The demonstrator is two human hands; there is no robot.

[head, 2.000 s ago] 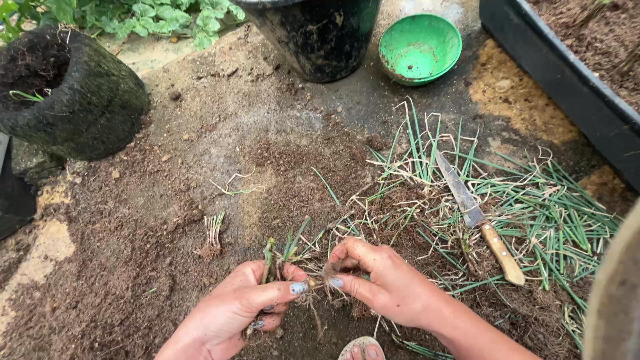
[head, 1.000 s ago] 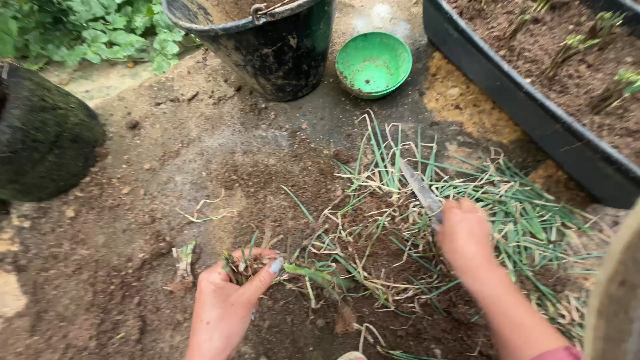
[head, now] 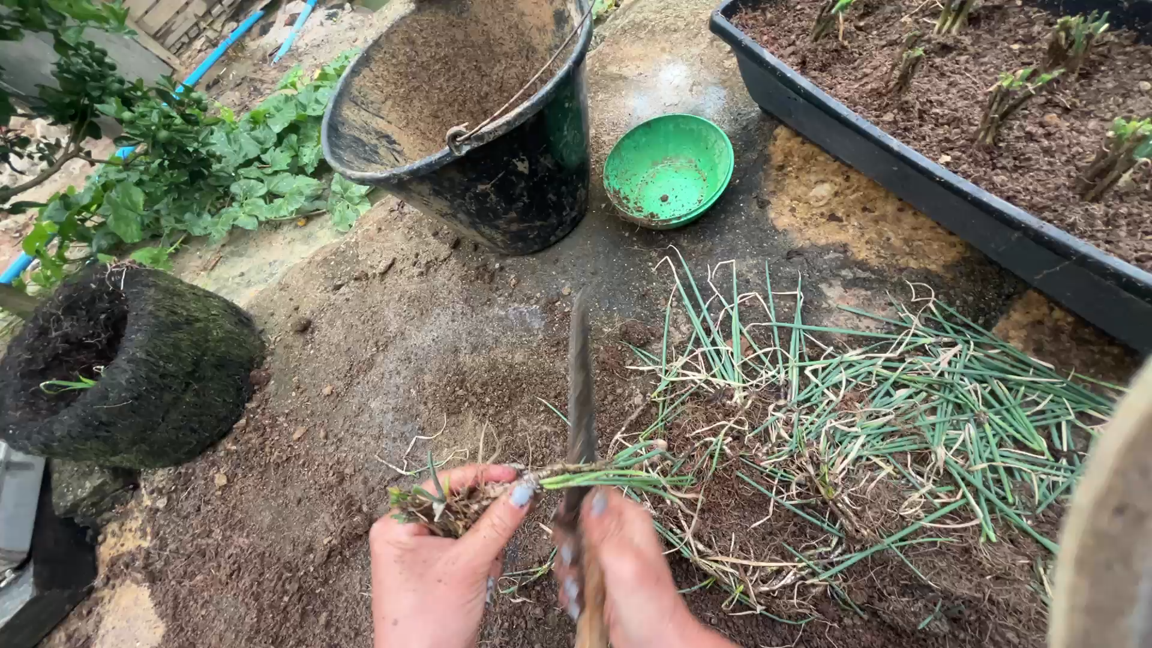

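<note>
My left hand (head: 450,562) grips a small bunch of green-stemmed plants (head: 621,475), whose roots and soil bunch up in the palm while the green stems point right. Wrapped around the wooden handle of a knife (head: 581,387) is my right hand (head: 621,567). The blade stands upright in view, soil-stained, and crosses the stems just right of my left fingertips. To the right, a heap of cut green leaves (head: 900,405) with dry strands lies on the soil.
Behind are a black bucket (head: 540,171) with a wire handle and a green plastic bowl (head: 670,171). A black planter trough (head: 900,180) with cut-back plants stands at back right. At left is a dark round pot (head: 180,360). A pale curved edge (head: 1107,522) fills the lower right.
The knife lay on the leaf heap two seconds ago; my right hand took hold of it and brought it left to the stems in my left hand. The view has shifted.
</note>
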